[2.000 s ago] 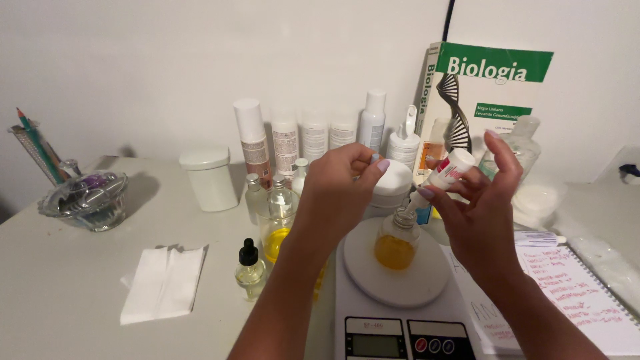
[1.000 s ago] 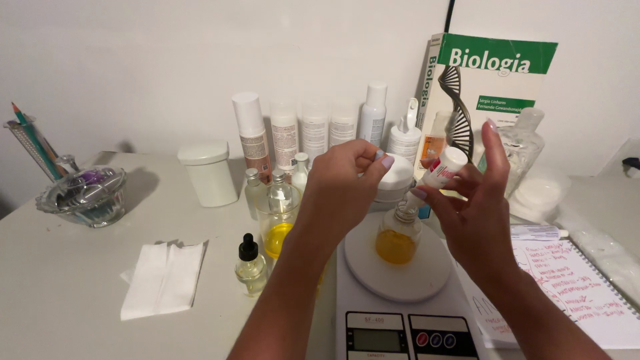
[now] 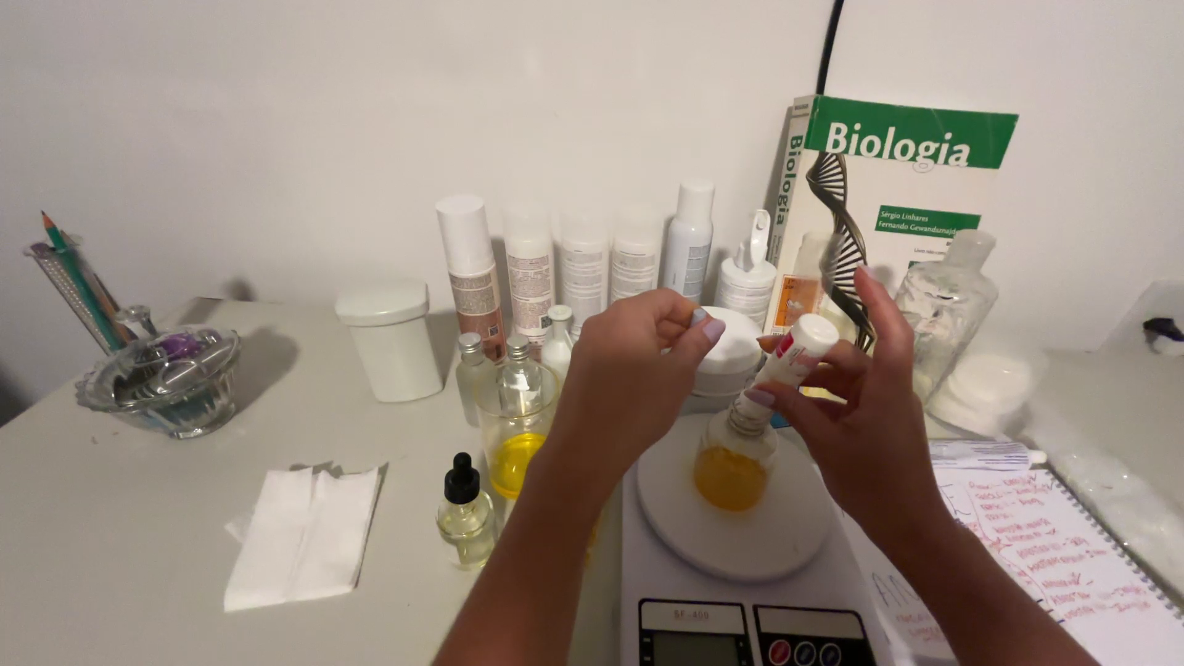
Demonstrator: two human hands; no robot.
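Observation:
My right hand [image 3: 860,398] holds a small white bottle [image 3: 797,351] with red markings, tilted with its lower end at the mouth of a glass bottle [image 3: 733,472]. That glass bottle contains amber liquid and stands on the round platform of a white digital kitchen scale [image 3: 666,546]. My left hand [image 3: 638,370] is raised left of the white bottle, thumb and fingertips pinched together; something small may be between them, but I cannot tell. A glass beaker [image 3: 518,462] with yellow liquid is partly behind my left forearm, beside a dropper bottle [image 3: 465,518].
A white lidded jar [image 3: 390,347], several white bottles [image 3: 529,287] and a biology book [image 3: 906,203] stand along the wall. Folded paper tissue [image 3: 305,536] and a glass bowl [image 3: 176,388] lie left. At right are a spiral notebook [image 3: 1054,546] and a clear bottle [image 3: 953,305].
The small white bottle has tilted further over and its lower end has come down to the mouth of the glass bottle. My left hand has stayed in nearly the same place.

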